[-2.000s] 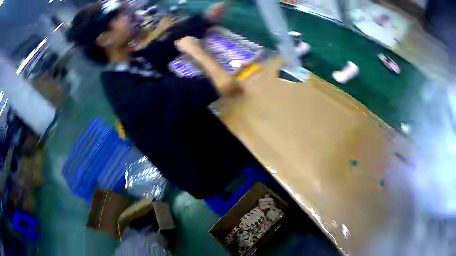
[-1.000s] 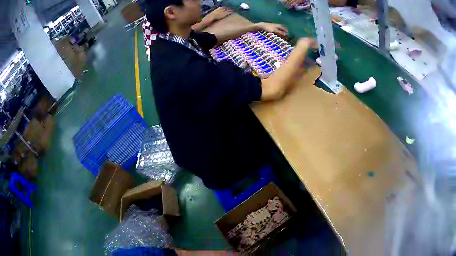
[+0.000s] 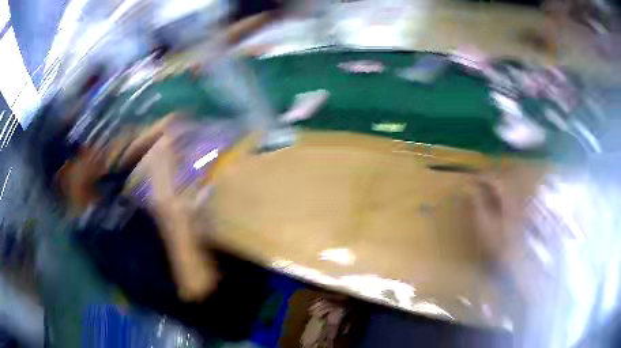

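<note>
The view is heavily blurred by motion. The brown-covered bench (image 3: 327, 197) lies in front of me, with bright glare along its near edge. A slim dark tool (image 3: 455, 168) lies near its far edge. A blurred brownish patch at the bench's right side may be my left hand (image 3: 491, 214); its fingers and anything in it cannot be made out. My right hand is not in view.
A green conveyor belt (image 3: 422, 102) behind the bench carries pale shells (image 3: 306, 105) and a yellow-green scrap (image 3: 389, 127). A grey upright (image 3: 248, 95) stands at left. Another worker's forearm (image 3: 178, 231) is beside a purple parts tray (image 3: 204, 146). A carton (image 3: 320, 319) is below the bench.
The view has swung right, bringing more belt and several pale parts into sight. The other worker and the upright now appear farther left. The brownish patch has appeared at right.
</note>
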